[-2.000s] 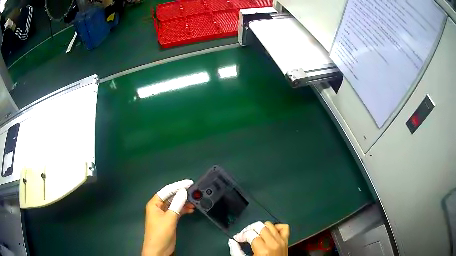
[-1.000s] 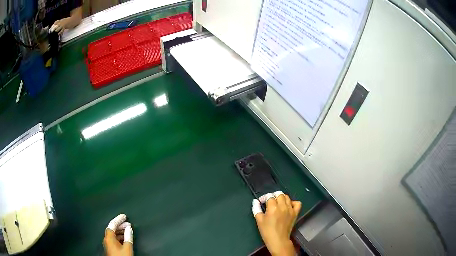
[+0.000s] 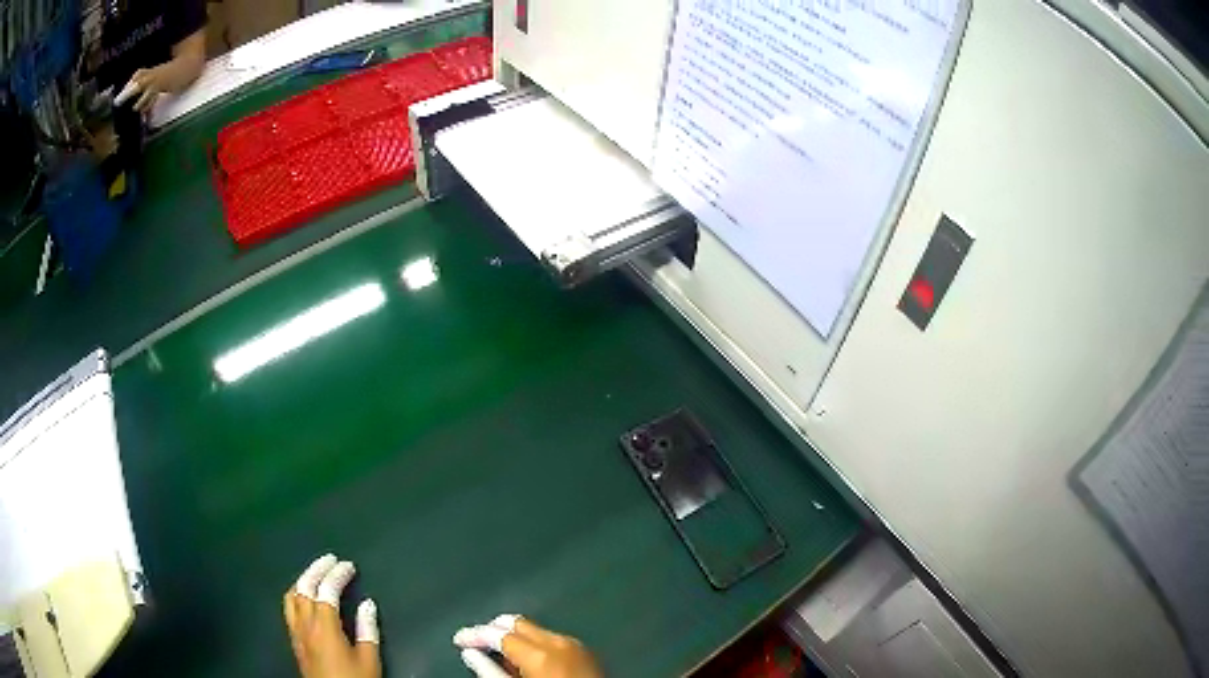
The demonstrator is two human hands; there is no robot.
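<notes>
A dark phone housing (image 3: 692, 487) lies alone on the green mat (image 3: 398, 464) at the right, near the cabinet. Its round camera holes are at the far end. My left hand (image 3: 329, 620) is over the mat at the lower centre-left, empty, with white cots on its fingertips and its fingers apart. My right hand (image 3: 524, 649) is at the bottom edge, left of the housing and not touching it. It also has white cots, and no object shows in it. Both hands are partly cut off by the picture's edge.
A short white belt (image 3: 557, 172) sticks out of the grey cabinet (image 3: 1034, 265) at the right. A wide white belt (image 3: 60, 490) with a cream end plate (image 3: 86, 616) is at the left. A red tray (image 3: 318, 146) lies beyond the mat. A person's hand (image 3: 159, 82) shows at the upper left.
The view has swung right. The housing, held in both hands at first, then by my right hand at the right, now lies released on the mat. My right hand has moved left, towards my left hand.
</notes>
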